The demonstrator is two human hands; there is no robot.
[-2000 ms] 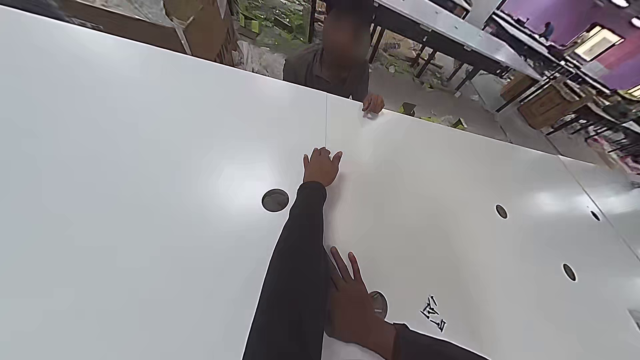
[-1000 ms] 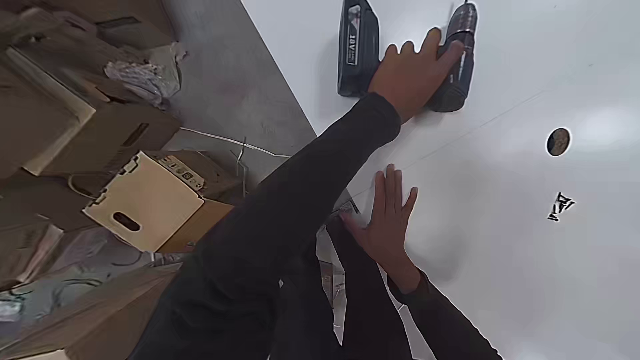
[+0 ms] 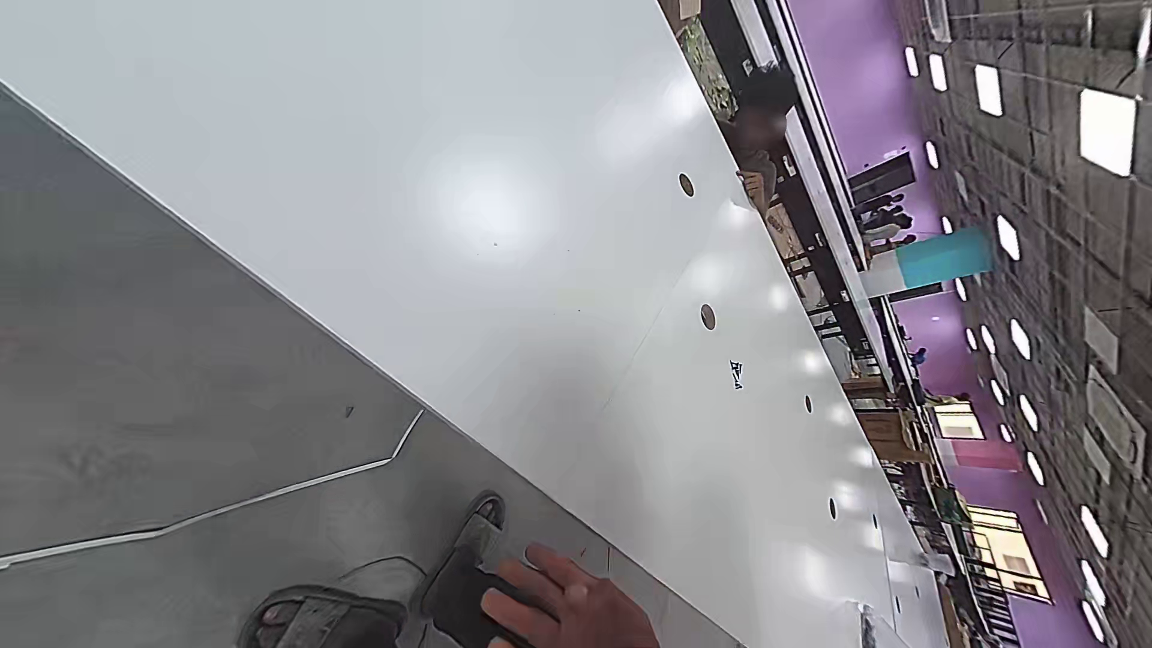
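Observation:
My right hand (image 3: pixel 571 605) is low in the head view, beside the near edge of a long white tabletop (image 3: pixel 504 297), in front of the floor and my leg. Its fingers are spread and slightly curled, nothing shows in them, and the frame's bottom cuts it off. My left hand is out of view. A thin seam crosses the tabletop, which has a round hole (image 3: pixel 708 317) and a small black handwritten mark (image 3: pixel 736 374). No drill shows in this frame.
Across the tabletop a person (image 3: pixel 760 126) rests a hand at its far edge. A white cable (image 3: pixel 270 495) lies on the grey floor near my sandalled feet (image 3: pixel 324 621). More long tables and cardboard boxes (image 3: pixel 886 436) stand beyond.
The view has swung and tilted strongly. One second ago my left hand was on a cordless drill; both have left view. My right hand, then on the tabletop's edge area, now shows off the edge.

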